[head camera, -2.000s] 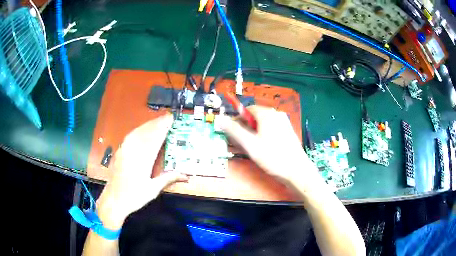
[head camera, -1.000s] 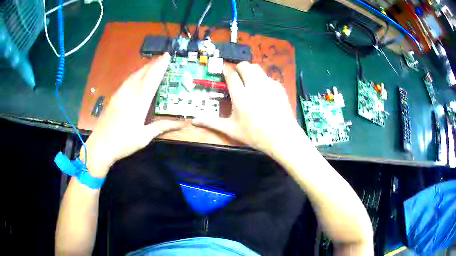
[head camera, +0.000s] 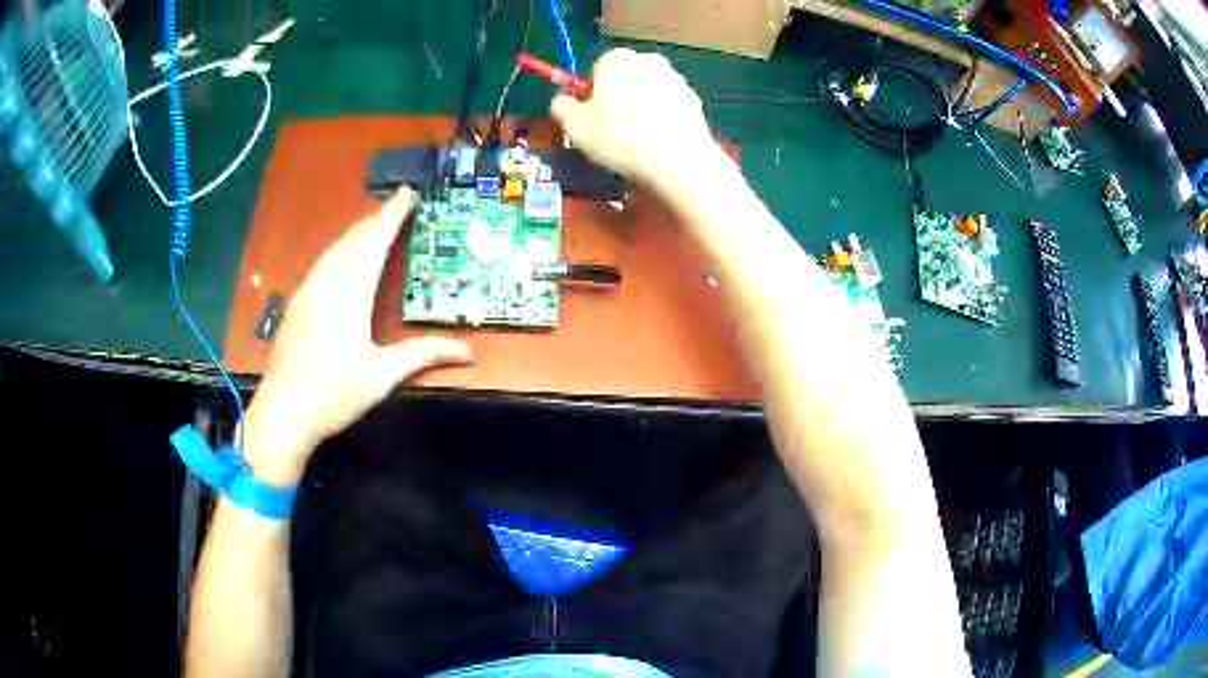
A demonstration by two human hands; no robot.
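A green-white circuit board (head camera: 484, 265) lies on the orange-brown base board (head camera: 662, 331), its socket edge against the black connector block (head camera: 398, 168). A short black stick-like part (head camera: 591, 276) juts from its right side. My left hand (head camera: 331, 311), with a light-blue wrist strap, is at the board's left edge, fingers apart, thumb near the front left corner; whether it touches is unclear. My right hand (head camera: 633, 117) is raised beyond the block's right end, closed on a red-handled tool (head camera: 554, 76) that points left. The tool's far tip is hard to make out.
More circuit boards (head camera: 956, 265) lie at right, one partly behind my right forearm. Remote controls (head camera: 1056, 305) lie beyond them. Looped black cable (head camera: 901, 113) is at back right. A turquoise fan (head camera: 60, 126), white cable and coiled blue cord (head camera: 176, 146) are at left. A blue-clothed person (head camera: 1153, 563) is at lower right.
My right hand has left the board's right side and moved up and back with the red-handled tool. My left hand stays at the board's left side. The camera view has shifted.
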